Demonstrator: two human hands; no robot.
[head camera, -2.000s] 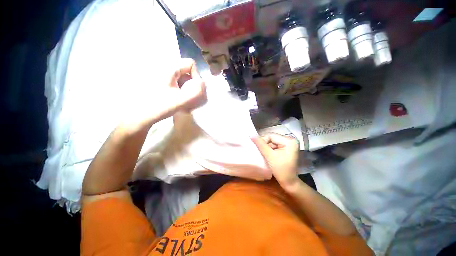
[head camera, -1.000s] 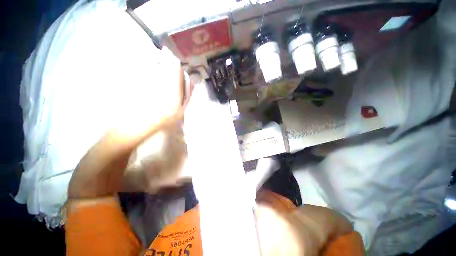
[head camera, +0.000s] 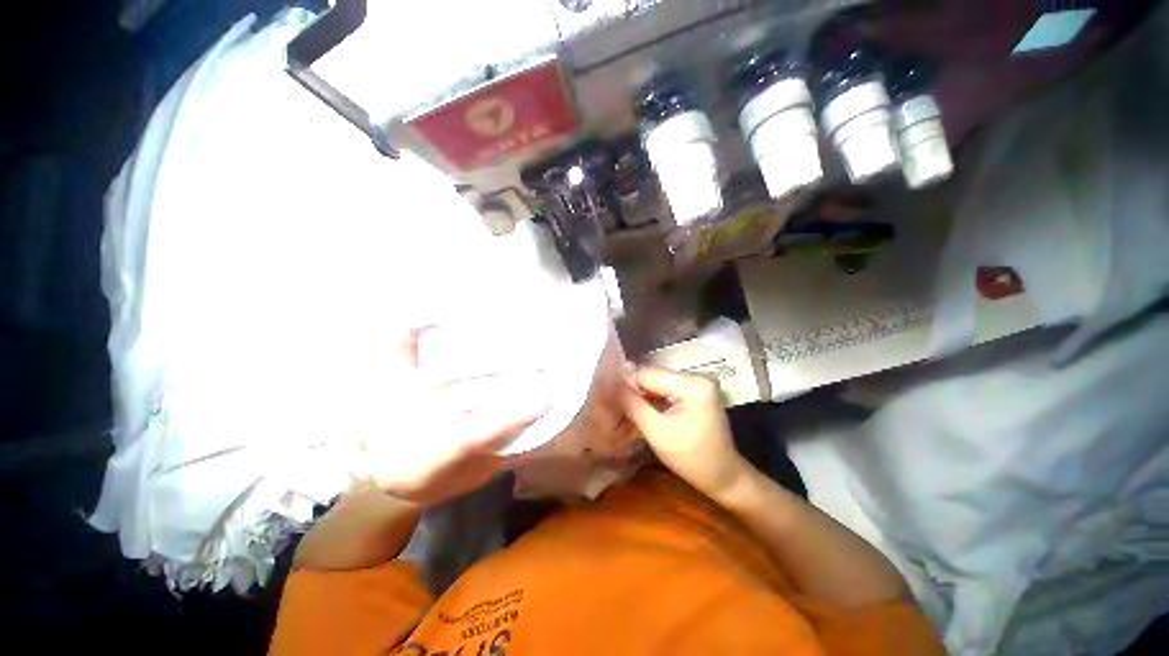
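Note:
A white fabric piece (head camera: 551, 333) lies on the machine's left side, its right edge close to the presser foot (head camera: 580, 244). Glare washes out much of it. My left hand (head camera: 442, 429) is on the fabric, fingers partly under or behind a fold; its grip is hard to tell in the glare. My right hand (head camera: 673, 408) pinches the fabric's near right edge between thumb and fingers, in front of the cloth plate. The overlock machine (head camera: 449, 51) stands ahead with a red label (head camera: 494, 118).
A large white fabric pile (head camera: 192, 320) with ragged edges is at the left. White tension knobs (head camera: 779, 135) line the machine front. A small dark tool (head camera: 840, 235) lies below them. A ruler strip (head camera: 846, 336) edges the table. Loose white-grey pieces (head camera: 1000, 449) heap at the right.
The long white piece that hung down over the orange shirt a second ago is now drawn up beside the machine. My right hand has come up to its edge; my left hand has moved nearer the body.

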